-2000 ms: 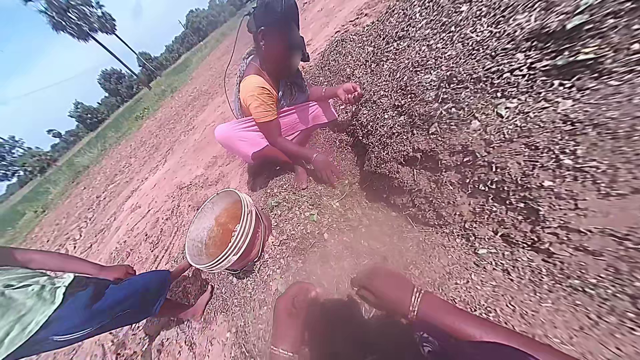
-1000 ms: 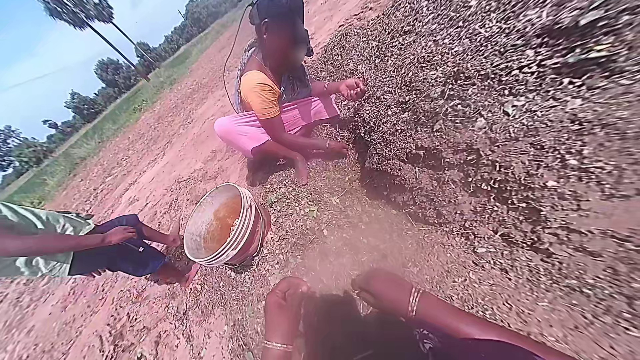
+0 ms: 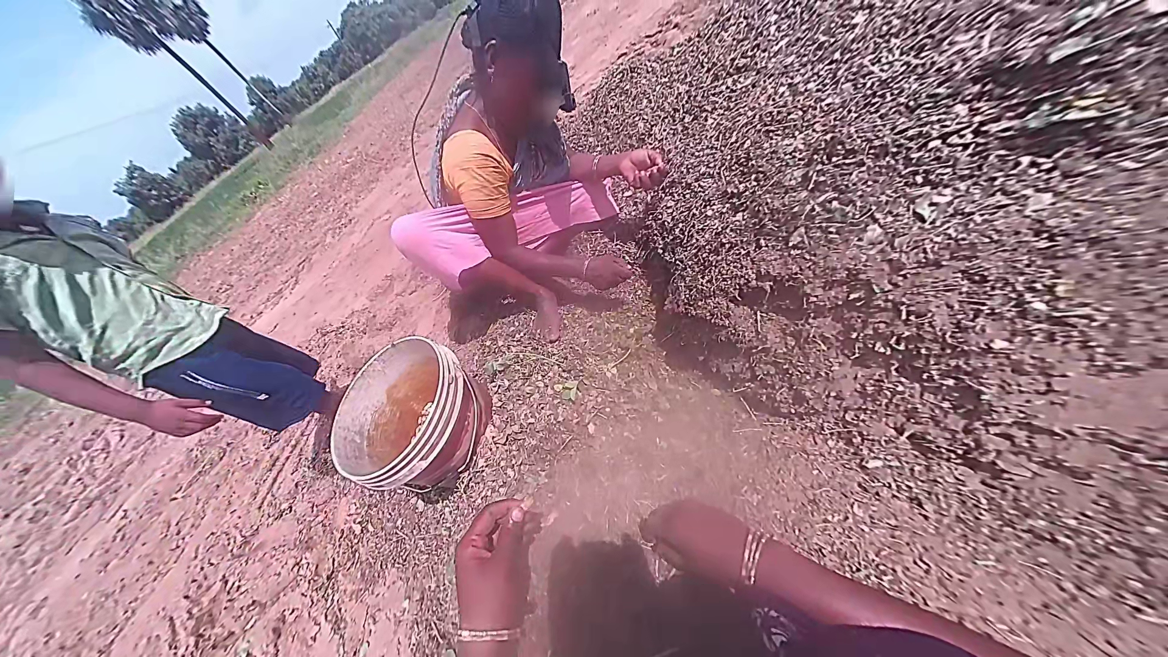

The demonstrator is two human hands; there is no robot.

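Note:
My left hand point(image 3: 495, 543), with a bangle at the wrist, is at the bottom centre, fingers curled. A small pale spot shows at its fingertips; whether it is a nail or a held bit cannot be told. My right hand point(image 3: 698, 543), with bangles, is to its right above the dusty ground, its fingers bent and partly hidden. Dark cloth lies between my forearms. Beyond my left hand a ribbed bucket point(image 3: 443, 438) leans with its mouth toward the left, a few small pale pieces inside. A large heap of dried plants point(image 3: 821, 182) fills the upper right.
A person in a yellow-orange sleeve and pink cloth point(image 3: 479, 173) squats beside the heap, one hand against its edge. Another person in a green top and blue shorts point(image 3: 246, 379) is at the left by the bucket. Plant litter point(image 3: 584, 392) covers the reddish soil; trees stand behind.
The person at the left has shifted, with more of the torso now in view. The squatting person's lower hand has lifted from near the ground. My left hand has moved slightly left.

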